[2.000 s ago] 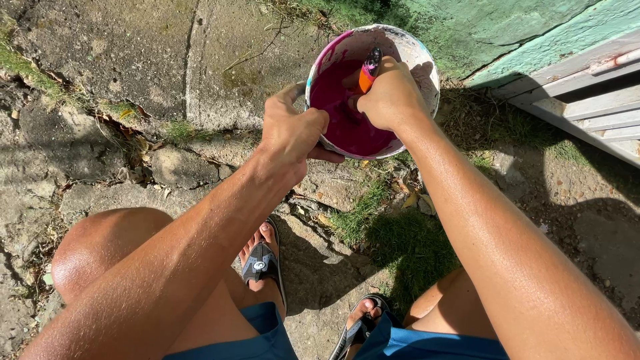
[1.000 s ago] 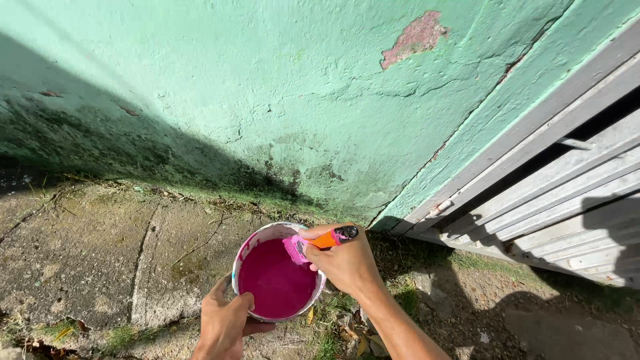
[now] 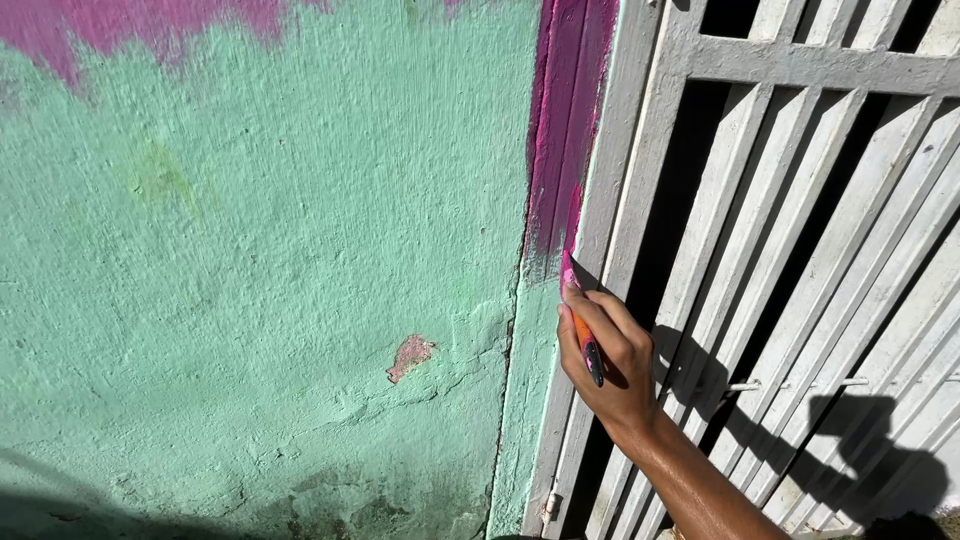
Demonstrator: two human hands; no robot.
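My right hand (image 3: 611, 352) grips a paintbrush (image 3: 583, 330) with an orange and black handle. Its magenta-coated bristles touch the right edge of a narrow wall strip (image 3: 559, 142), beside the grey gate frame. Magenta-purple paint covers the upper part of that strip and ends in a ragged edge near the brush tip; below, the strip is light green. A wetter, brighter pink streak runs up from the bristles. My left hand is out of view, and so is the paint bucket.
A light green plastered wall (image 3: 300, 225) fills the left, with purple-pink paint (image 3: 150, 22) along its top and a chipped patch (image 3: 411, 358) lower down. On the right stands a slatted metal gate (image 3: 787, 225), painted light grey, with shadows across it.
My right hand has brought the brush from the bucket of magenta paint up to the wall strip. The view has shifted up to the wall, and the left hand and bucket have left it.
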